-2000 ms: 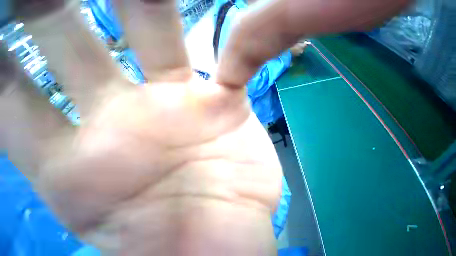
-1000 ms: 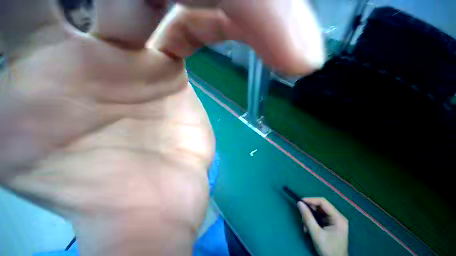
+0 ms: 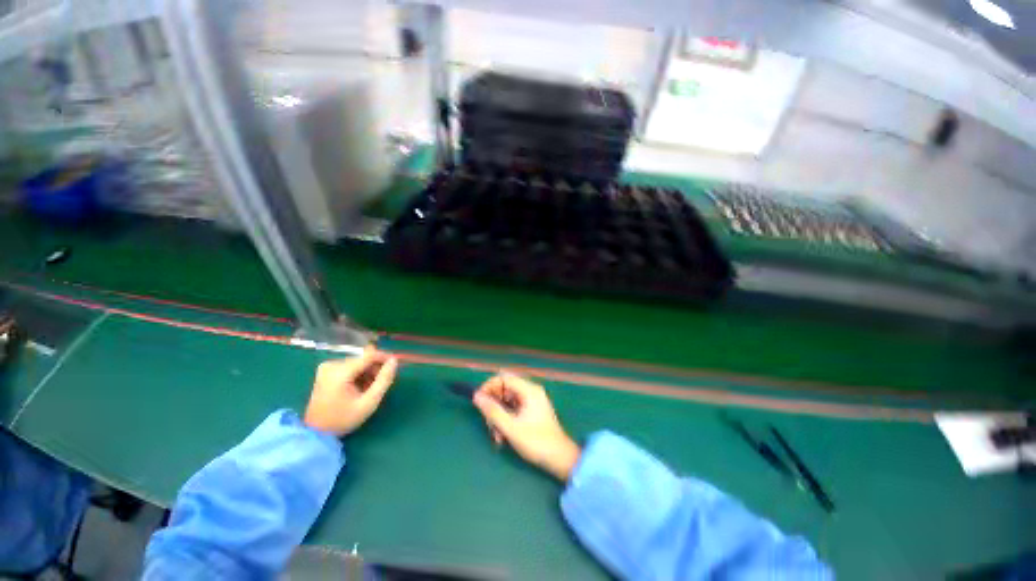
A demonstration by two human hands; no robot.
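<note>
My left hand (image 3: 350,392) is over the green mat (image 3: 409,488) by its red and white back line, thumb and fingertips close together; blur hides whether it holds anything. My right hand (image 3: 526,422) is to its right, fingers closed on a slim dark tool (image 3: 460,389) whose blurred tip points left. The hands are apart. Right of my right hand, thin dark tweezers (image 3: 802,468) seem to lie on the mat, legs spread. At the far right, small black parts (image 3: 1011,436) sit on white paper (image 3: 966,444).
A dark green belt (image 3: 568,331) runs behind the mat. A metal post (image 3: 244,187) stands at the mat's back edge. Behind the belt are black component trays (image 3: 557,233). A blue container (image 3: 66,191) is at the far left. Part of another person's blue sleeve (image 3: 40,499) shows lower left.
The large open palm that blocked the view is gone from in front of the camera. The view has swung right; both hands now show over the mat, the right still with the dark tool.
</note>
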